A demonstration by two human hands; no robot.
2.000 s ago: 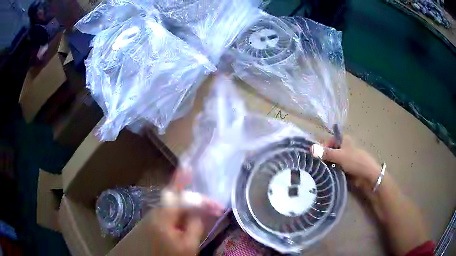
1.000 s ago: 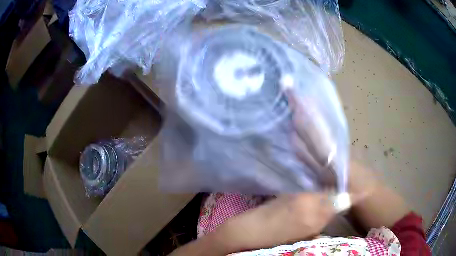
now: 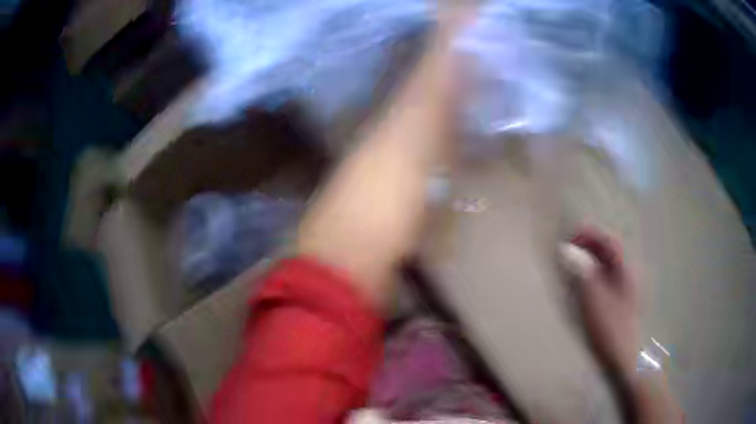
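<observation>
The picture is strongly blurred. My left arm stretches forward from a red sleeve, and my left hand is a faint smear at the top edge, among the plastic. What it holds cannot be told. My right hand is over the cardboard at the right, with a white wrap on a digit and its fingers apparently curled; nothing clear shows in it. Shiny clear plastic bags lie across the top, with more blurred plastic right of my left forearm. No housing can be made out in them.
An open carton stands at the left with a blurred plastic-wrapped unit inside. The cardboard bench cover spreads at the right. A pink apron shows at the bottom. Other cardboard is at the upper left.
The bagged housing held up in front of me is no longer distinguishable. My left arm has swung from low in front to far forward. My right hand has moved clear of the bag, rightward and down.
</observation>
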